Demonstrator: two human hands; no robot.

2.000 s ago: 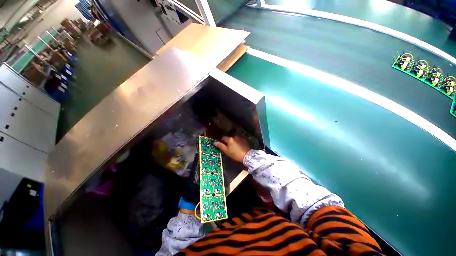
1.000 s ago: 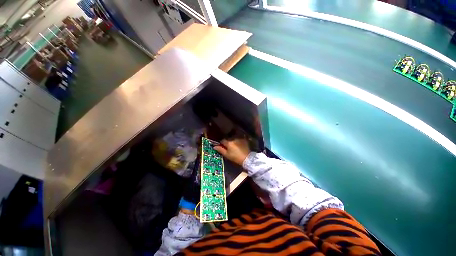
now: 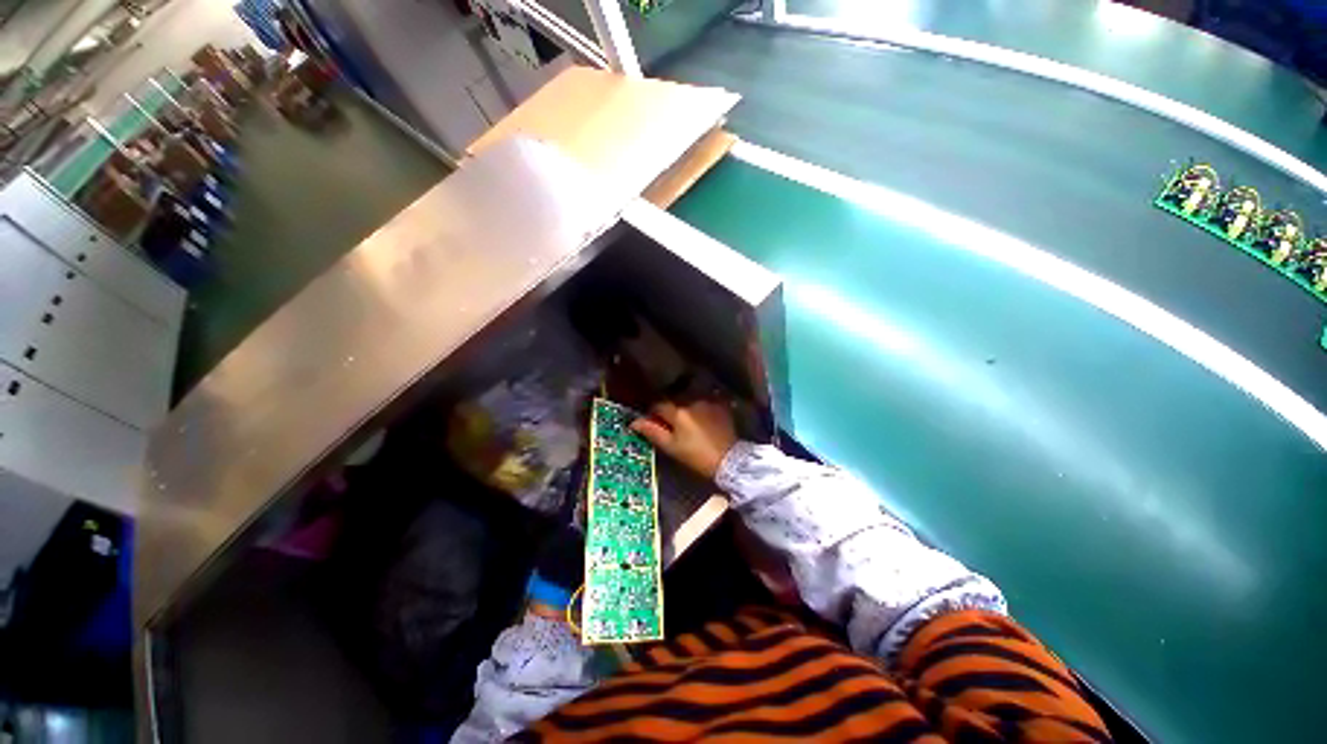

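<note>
A long green PCB panel (image 3: 623, 531) with pale yellow edges is held solder side up over the open metal box. My left hand (image 3: 560, 545) is dark-covered, with a blue band at the wrist, and holds the panel from its left side and below; its fingers are mostly hidden. My right hand (image 3: 690, 433) is bare and closed at the panel's far end. A small tool may be in its fist, but it is too hidden to tell.
The metal box (image 3: 364, 313) surrounds the hands and holds crumpled plastic bags (image 3: 517, 429). Tan cardboard sheets (image 3: 619, 116) lie beyond it. On the conveyor (image 3: 931, 175) at right, a populated PCB panel (image 3: 1237, 218) lies component side up. White cabinets (image 3: 66, 334) stand at left.
The panel and my right hand sit slightly further right in view. The view has shifted a little, and a bit of green board now shows at the top edge. My right hand stays at the panel's far end.
</note>
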